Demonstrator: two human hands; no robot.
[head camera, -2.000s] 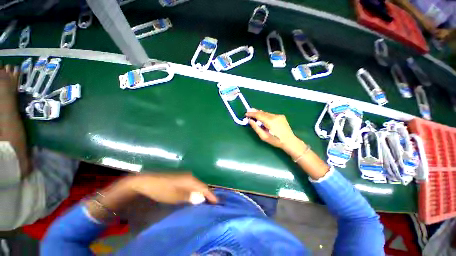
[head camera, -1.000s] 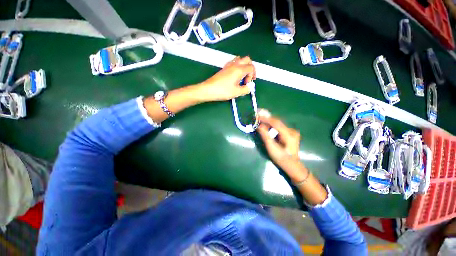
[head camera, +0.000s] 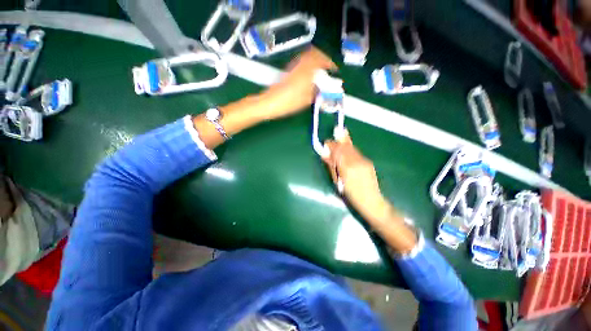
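Note:
A white loop-shaped unit (head camera: 316, 123) stands out in front of me near the white edge strip, its block end with a blue patch pointing away from me. My left hand (head camera: 303, 79) is at the block end; it is blurred, and whether its fingers grip the block cannot be told. My right hand (head camera: 350, 168) holds the near, rounded end of the loop between thumb and fingers. A small white bit shows at the right fingers; what it is cannot be told.
A unit pile (head camera: 512, 226) lies at right beside the red tray (head camera: 564, 252). A single unit (head camera: 181, 72) lies by the grey post (head camera: 154, 24). A smaller group (head camera: 24, 119) lies far left. Scattered units lie beyond the white edge strip (head camera: 408, 129). A person's sleeve (head camera: 32, 226) shows at left.
My left hand came up from near my body to the unit's far end, then moved slightly away, uncovering the blue patch. My right hand stayed at the near end. The view has shifted.

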